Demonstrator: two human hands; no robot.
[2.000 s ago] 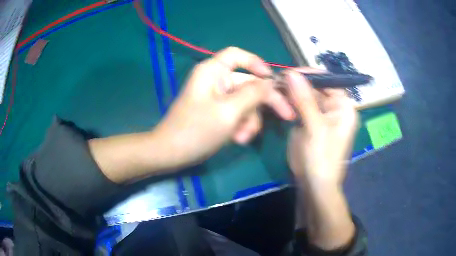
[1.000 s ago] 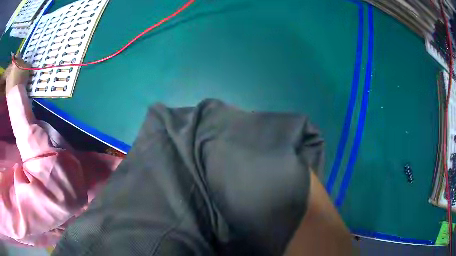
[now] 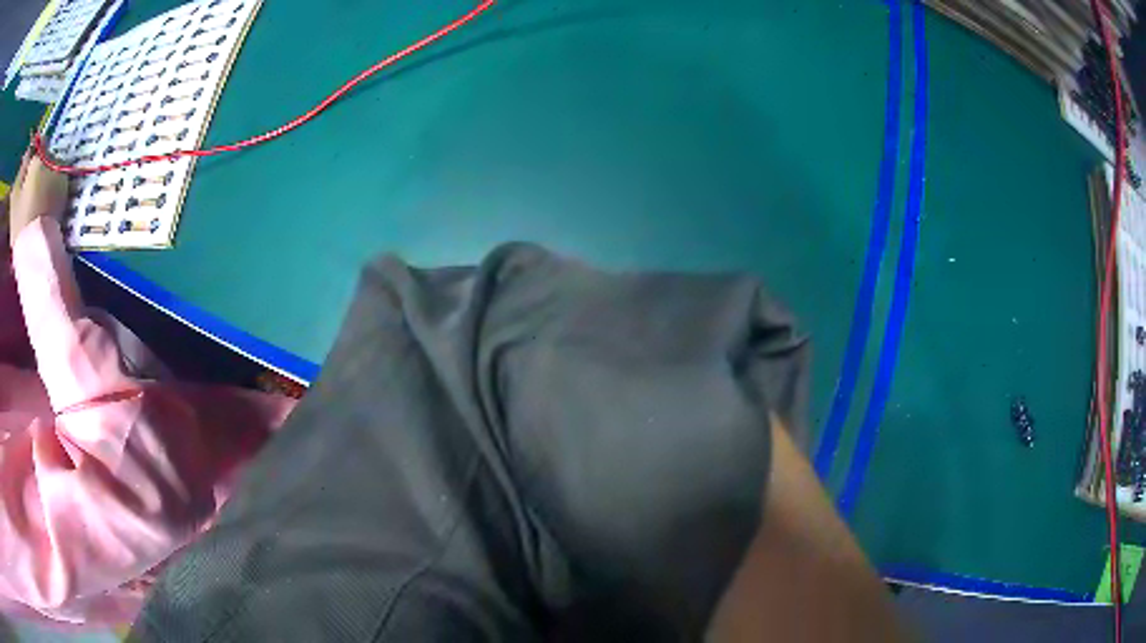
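Note:
My left forearm in a dark grey sleeve fills the lower middle of the view, with a strip of bare wrist at its right side. My left hand is cut off by the bottom edge. My right hand is out of the picture. A short black ribbed row of units (image 3: 1023, 422) lies on the green mat (image 3: 603, 151) at the right. A red test lead (image 3: 1106, 289) runs down the right side, and a red wire (image 3: 339, 94) crosses the mat at the upper left to a coworker's hand.
A coworker's pink sleeve (image 3: 126, 465) is at the left, beside a white parts tray (image 3: 176, 189) with rows of small parts. Stacked trays (image 3: 1005, 38) stand at the upper right. Another tray stack with black units (image 3: 1096, 377) and a green label (image 3: 1118, 574) are at the right edge.
Two seconds ago both hands held a black probe; since then the view has swung left and both hands have left it. Over the last second, little has changed but a slight view shift.

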